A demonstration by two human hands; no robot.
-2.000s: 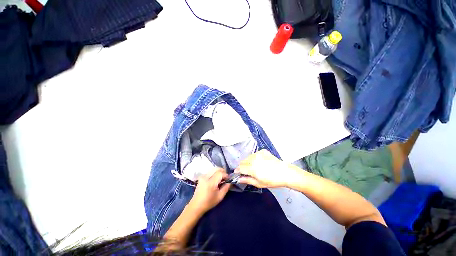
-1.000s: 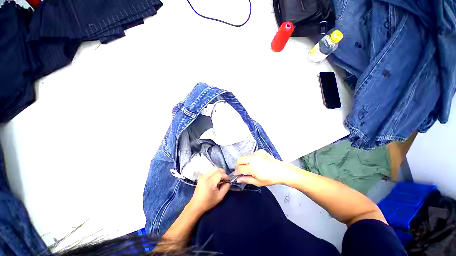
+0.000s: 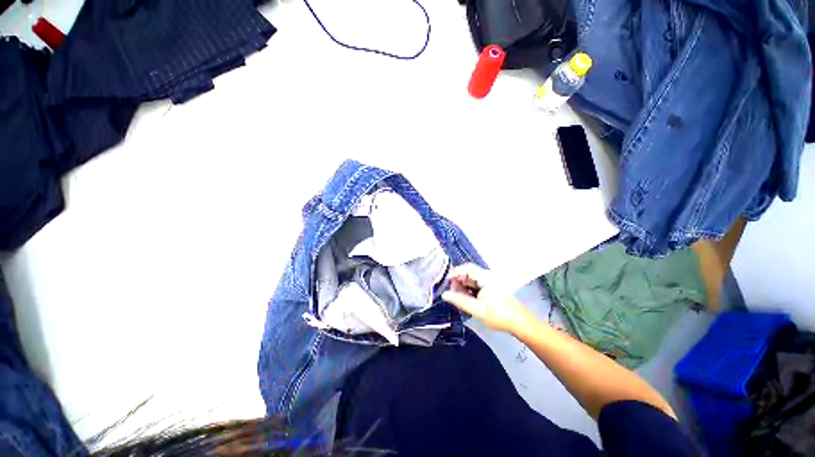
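Blue denim jeans (image 3: 290,303) lie at the table's front edge and against my lap, with the waist open towards me. White pocket cloth (image 3: 402,228) and greyish inner fabric show inside the opening. A pale pointed flap of cloth sticks out over the near waist edge. My right hand (image 3: 474,294) is at the right side of the waist opening, with curled fingers. A small dark spot shows between the fingers; whether it is a tool or shadow is unclear. My left hand is not in view.
A red thread cone (image 3: 486,72), a yellow-capped bottle (image 3: 564,82) and a black phone (image 3: 577,157) stand or lie right of centre. A denim pile (image 3: 706,134), black bag (image 3: 514,31), green cloth (image 3: 625,299) and blue bin (image 3: 728,357) are right. Dark pinstriped garments (image 3: 161,49) lie upper left.
My left hand has left the near waist edge and the picture. My right hand has moved up and right along the opening. The near waist edge now lies uncovered.
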